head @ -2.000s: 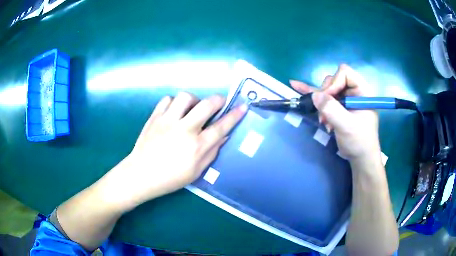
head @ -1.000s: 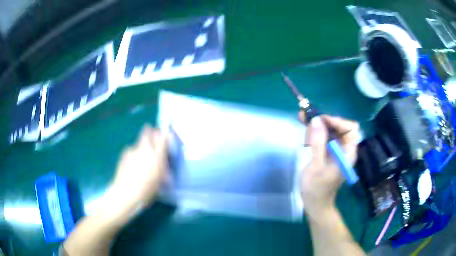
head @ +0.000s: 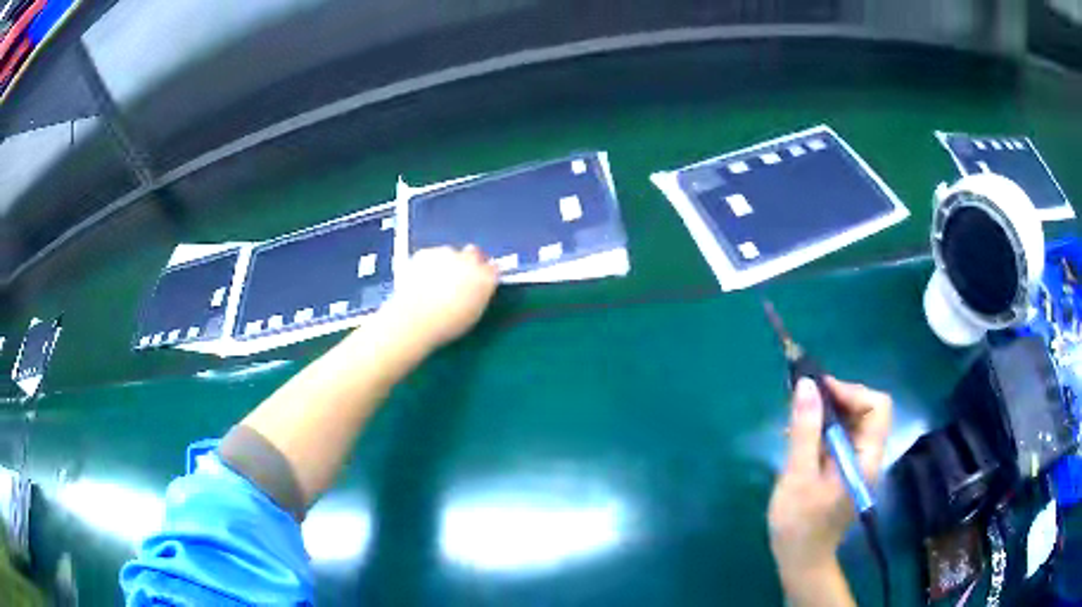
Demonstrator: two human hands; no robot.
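Note:
My left hand reaches out to a dark tablet cover on a white backing sheet. My fingers lie at its lower left edge; whether they grip it cannot be told. My right hand holds the soldering iron by its black collar, with the blue handle and cord below and the metal tip pointing up and left. Another cover with white pads lies on its sheet beyond the iron's tip, not touching it.
More covers lie in the row at left and far right. A white round fan and a black station stand at right. A blue tray edge shows behind them. A grey rail curves across the back.
The view has shifted towards the belt. The cover that was between my hands is off the near mat, and one now lies on the belt at right. My left hand has moved to the row of covers.

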